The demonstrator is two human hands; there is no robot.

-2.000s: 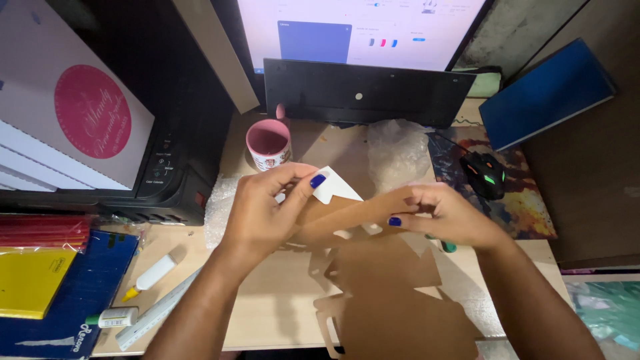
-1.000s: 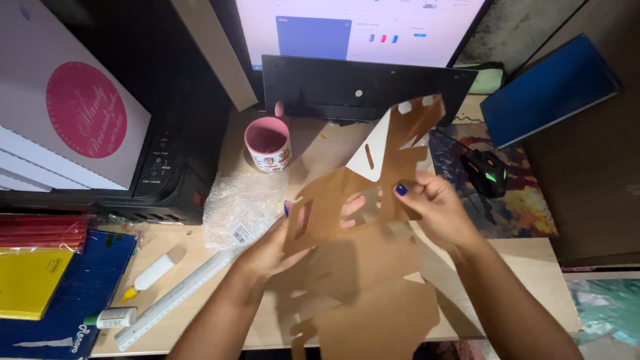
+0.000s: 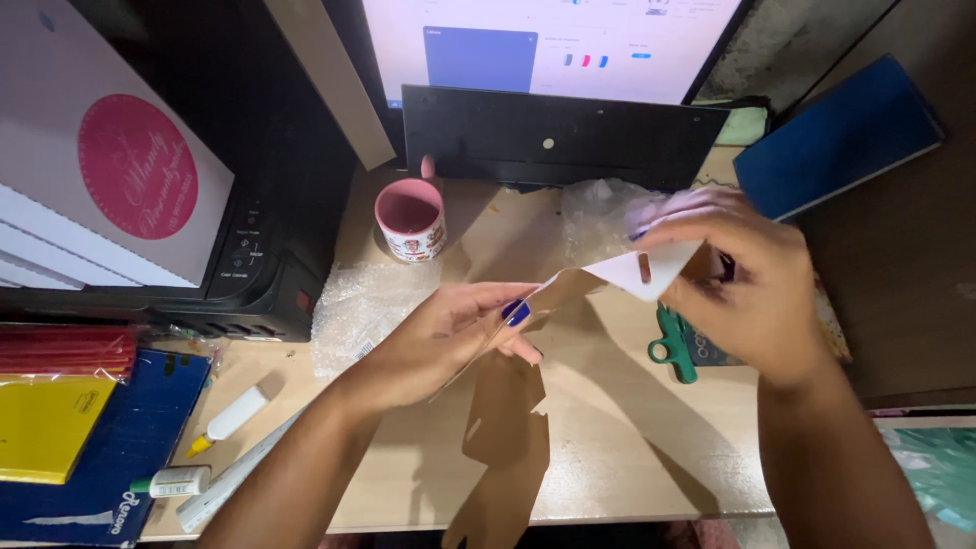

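A die-cut cardboard sheet (image 3: 507, 412), brown on one face and white on the other, is held up over the wooden desk. My left hand (image 3: 450, 335) grips its folded middle, thumb on top and fingers beneath. My right hand (image 3: 732, 267) pinches the white slotted flap (image 3: 644, 267) at the upper right; its far fingers are blurred. The sheet's lower panels hang toward the desk's front edge. Behind my left hand stands a white mug (image 3: 412, 221) with a pink inside and handle. A green plastic tool (image 3: 673, 347) lies below my right hand.
Bubble wrap (image 3: 358, 305) lies beside the mug and clear plastic (image 3: 598, 217) behind the sheet. A black printer (image 3: 259, 229) stands left. A ruler (image 3: 236, 473), glue bottle (image 3: 229, 419) and small bottle (image 3: 179, 482) are at front left. A monitor (image 3: 564, 38) stands behind, a blue box (image 3: 839, 137) right.
The cardboard sheet has been turned from facing the view to nearly edge-on. My right hand has moved up and right and now holds the white flap. The green tool has come into sight.
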